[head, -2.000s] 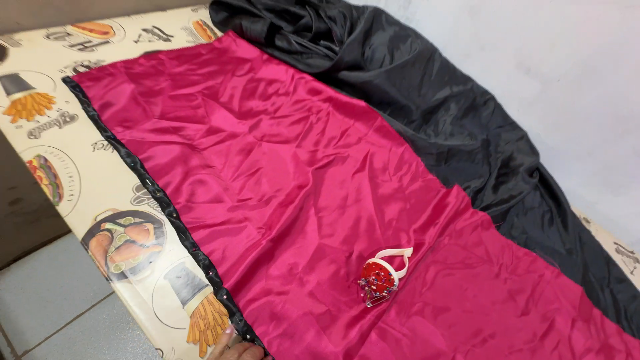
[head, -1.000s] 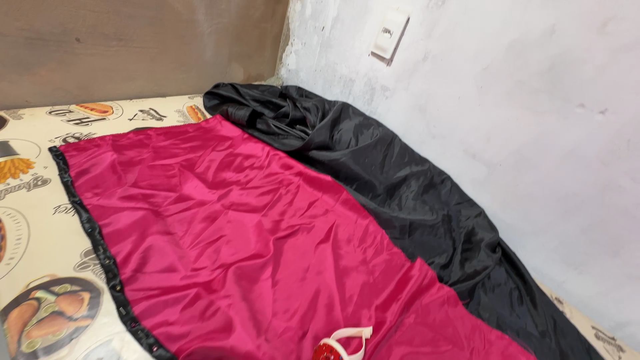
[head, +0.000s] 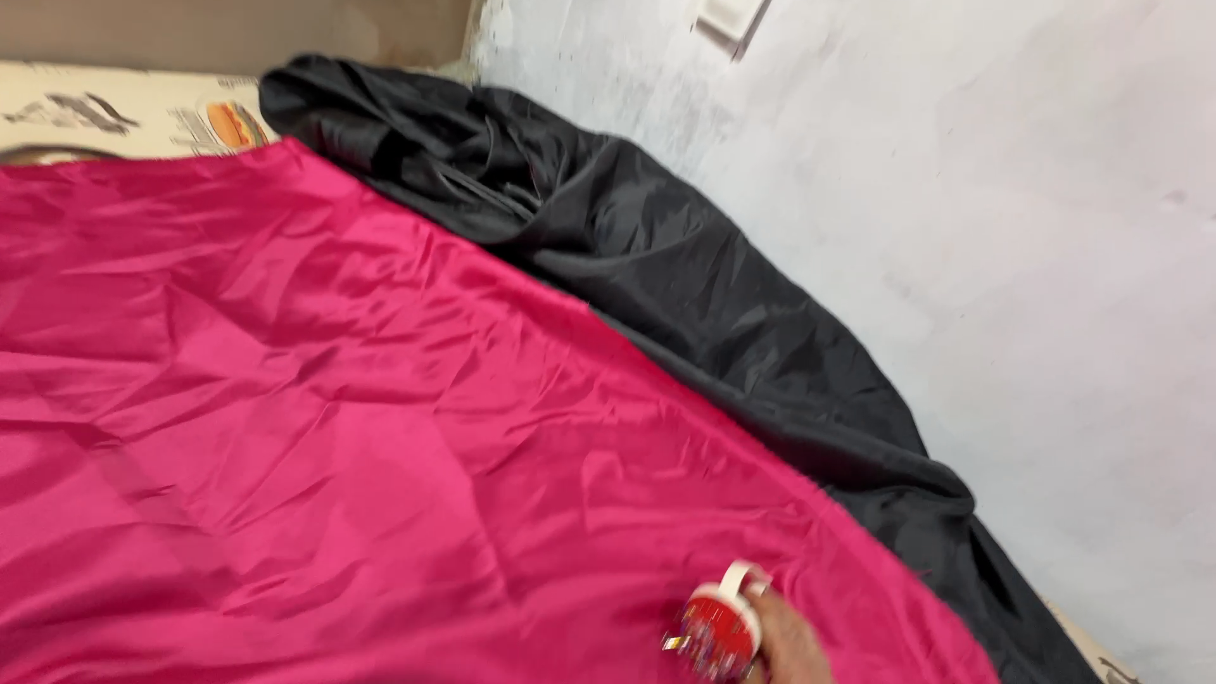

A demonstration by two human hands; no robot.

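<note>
A crumpled magenta satin cloth point(head: 380, 408) spreads over most of the lower left of the head view. Black satin fabric point(head: 703, 275) lies bunched along its far right edge. Near the bottom, right of the middle, my right hand point(head: 788, 641) grips a red pincushion point(head: 714, 632) with a white band, full of pins. Only part of the hand shows, and it is blurred. The pincushion is over the magenta cloth; whether it touches the cloth I cannot tell. My left hand is out of view.
A tabletop with a printed food-pattern cover point(head: 161, 109) shows at the upper left. Behind the fabrics rises a pale wall point(head: 1026, 237) with a white switch plate point(head: 731, 21). A brown surface point(head: 228, 33) stands beyond the table's far edge.
My right hand has come into view and taken hold of the pincushion, which lay on the magenta cloth earlier. Fingertips seen at the cloth's black-trimmed edge two seconds ago are gone. The view has shifted.
</note>
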